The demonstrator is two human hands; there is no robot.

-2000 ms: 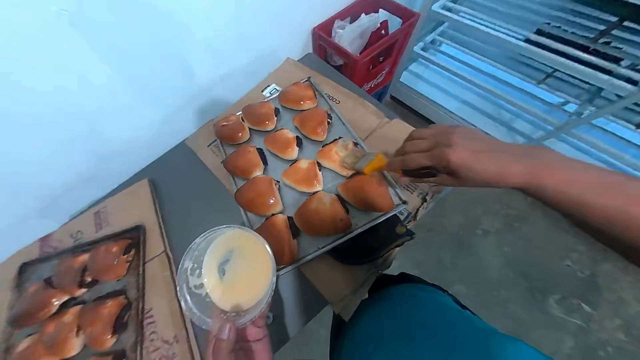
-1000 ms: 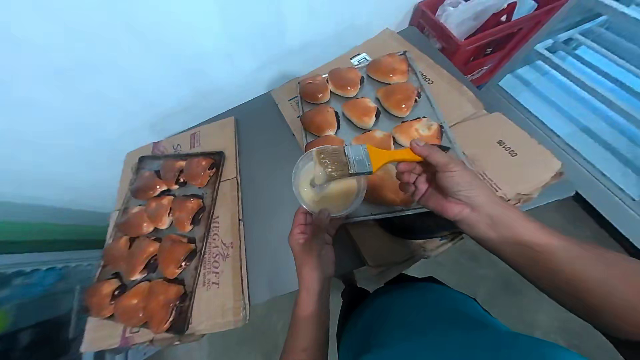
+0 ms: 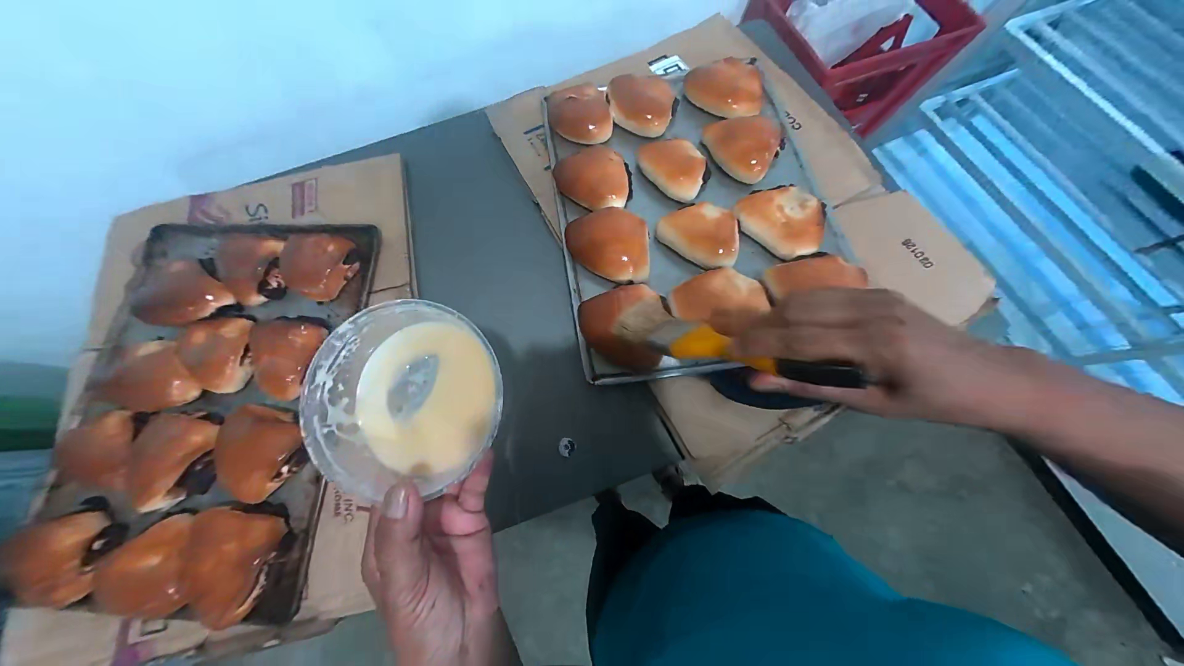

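My left hand [image 3: 435, 564] holds a clear plastic cup [image 3: 333, 407] of creamy yellowish liquid [image 3: 453, 379] over the gap between two trays, overlapping the left one. In my right hand [image 3: 860, 351] is a pastry brush [image 3: 698, 343] with a yellow and black handle. Its bristles touch the bun [image 3: 610, 324] at the near left corner of the right metal tray [image 3: 671, 373]. Several browned filled buns [image 3: 610, 245] lie on that tray, many of them glossy. More glossy buns with dark filling [image 3: 254, 453] fill the dark left tray [image 3: 370, 254].
Flattened cardboard [image 3: 925, 259] lies under both trays on a grey table [image 3: 472, 231]. A red plastic crate [image 3: 906, 69] with plastic bags stands at the far right, beside a light metal rack [image 3: 1045, 166]. A pale wall [image 3: 277, 74] runs behind the table.
The brush has moved from the cup to the near left bun on the right tray. The cup is now farther left, away from that tray.
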